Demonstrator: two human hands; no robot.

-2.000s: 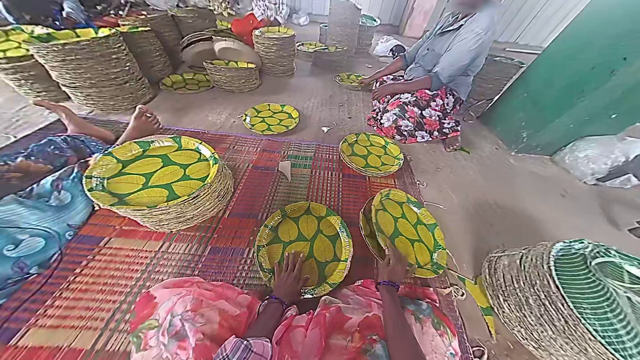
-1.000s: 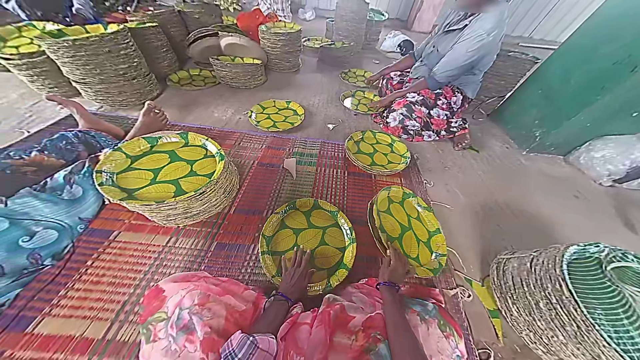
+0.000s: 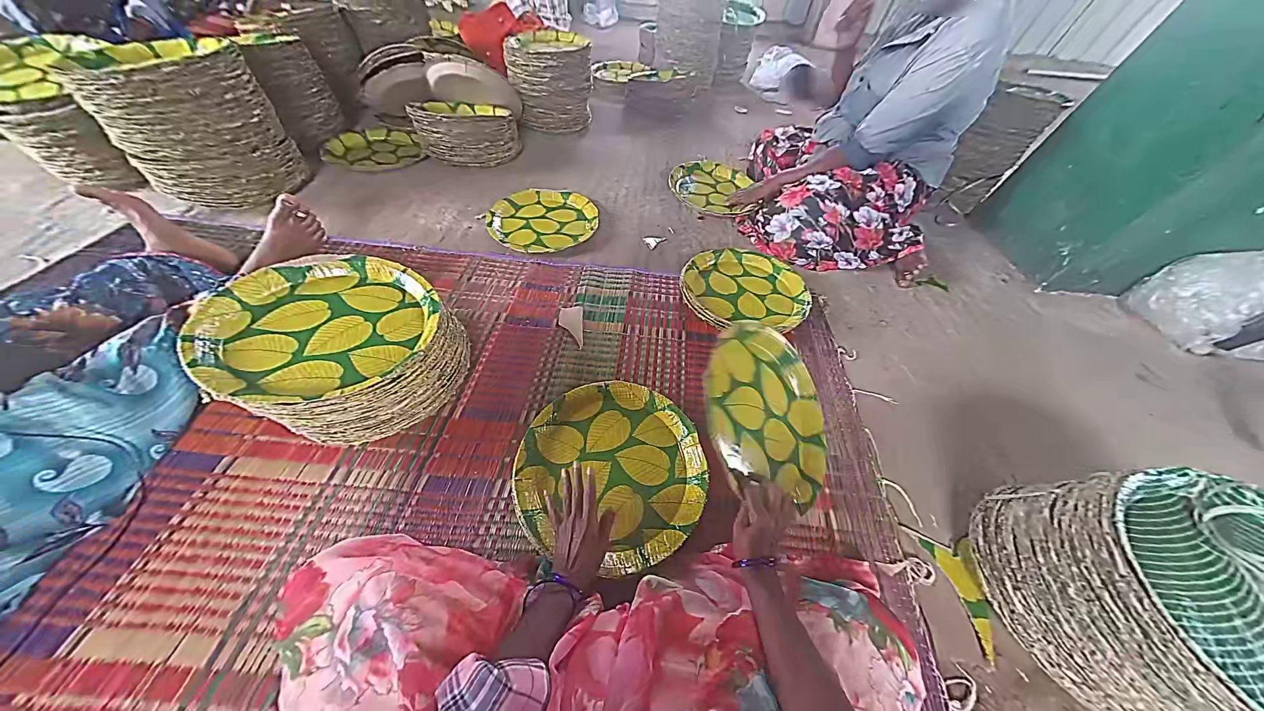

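A round plate with a yellow leaf pattern on green [image 3: 642, 464] lies on the woven mat in front of me. My left hand [image 3: 580, 523] rests on its lower left part, fingers spread. My right hand [image 3: 762, 518] grips the lower edge of another leaf-patterned plate [image 3: 765, 410], which is tilted up and slightly blurred; the thumb's hold is partly hidden. Just beyond it a low stack of matching plates [image 3: 746, 288] sits at the mat's edge. To the left stands a taller stack [image 3: 326, 331] with rope-like woven sides.
The striped mat [image 3: 474, 395] reaches under my legs. A person's bare feet [image 3: 286, 232] are at left. Another person [image 3: 889, 128] sits at upper right, a hand on a plate [image 3: 709, 188]. A single plate [image 3: 541, 220] lies beyond the mat. Woven stacks stand at upper left and lower right [image 3: 1057, 573].
The plate in my right hand has been raised and tilted more upright, away from where it leaned beside the front plate. The seated person's hand has moved to a plate on the floor.
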